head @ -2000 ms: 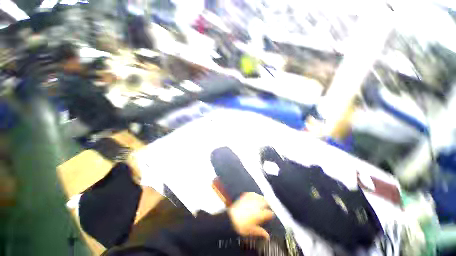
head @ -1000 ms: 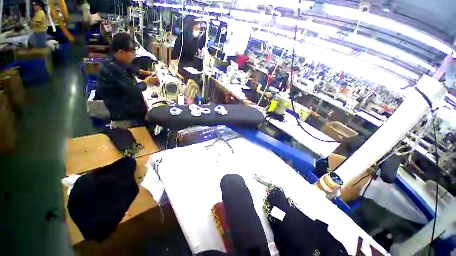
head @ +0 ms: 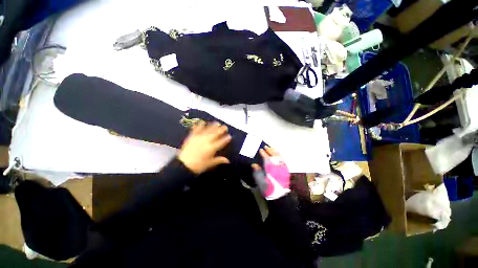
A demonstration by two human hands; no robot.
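A black garment [head: 235, 137] with gold embroidery and a white label [head: 250, 145] lies over the near end of the padded sleeve board [head: 118, 107]. My bare left hand [head: 204, 148] lies spread on it, left of the label. My right hand [head: 273, 174], in a pink and white glove with bare fingertips, has the garment's edge between thumb and fingers just right of the label. A second black garment [head: 225, 63] with gold trim lies spread on the white table [head: 57, 149] beyond the board. The dark iron [head: 294, 109] rests at the table's right.
The iron's thick black hose [head: 388, 57] runs to the upper right. Scissors [head: 307, 77] and a red-brown card [head: 291, 19] lie at the table's right. Blue baskets [head: 390, 104] and a carton [head: 395, 183] stand beyond. Black garments lie lower left [head: 50, 220] and lower right [head: 346, 220].
The view has swung down and right from the factory floor to the table. Both hands are now in view on a black garment over the board's near end.
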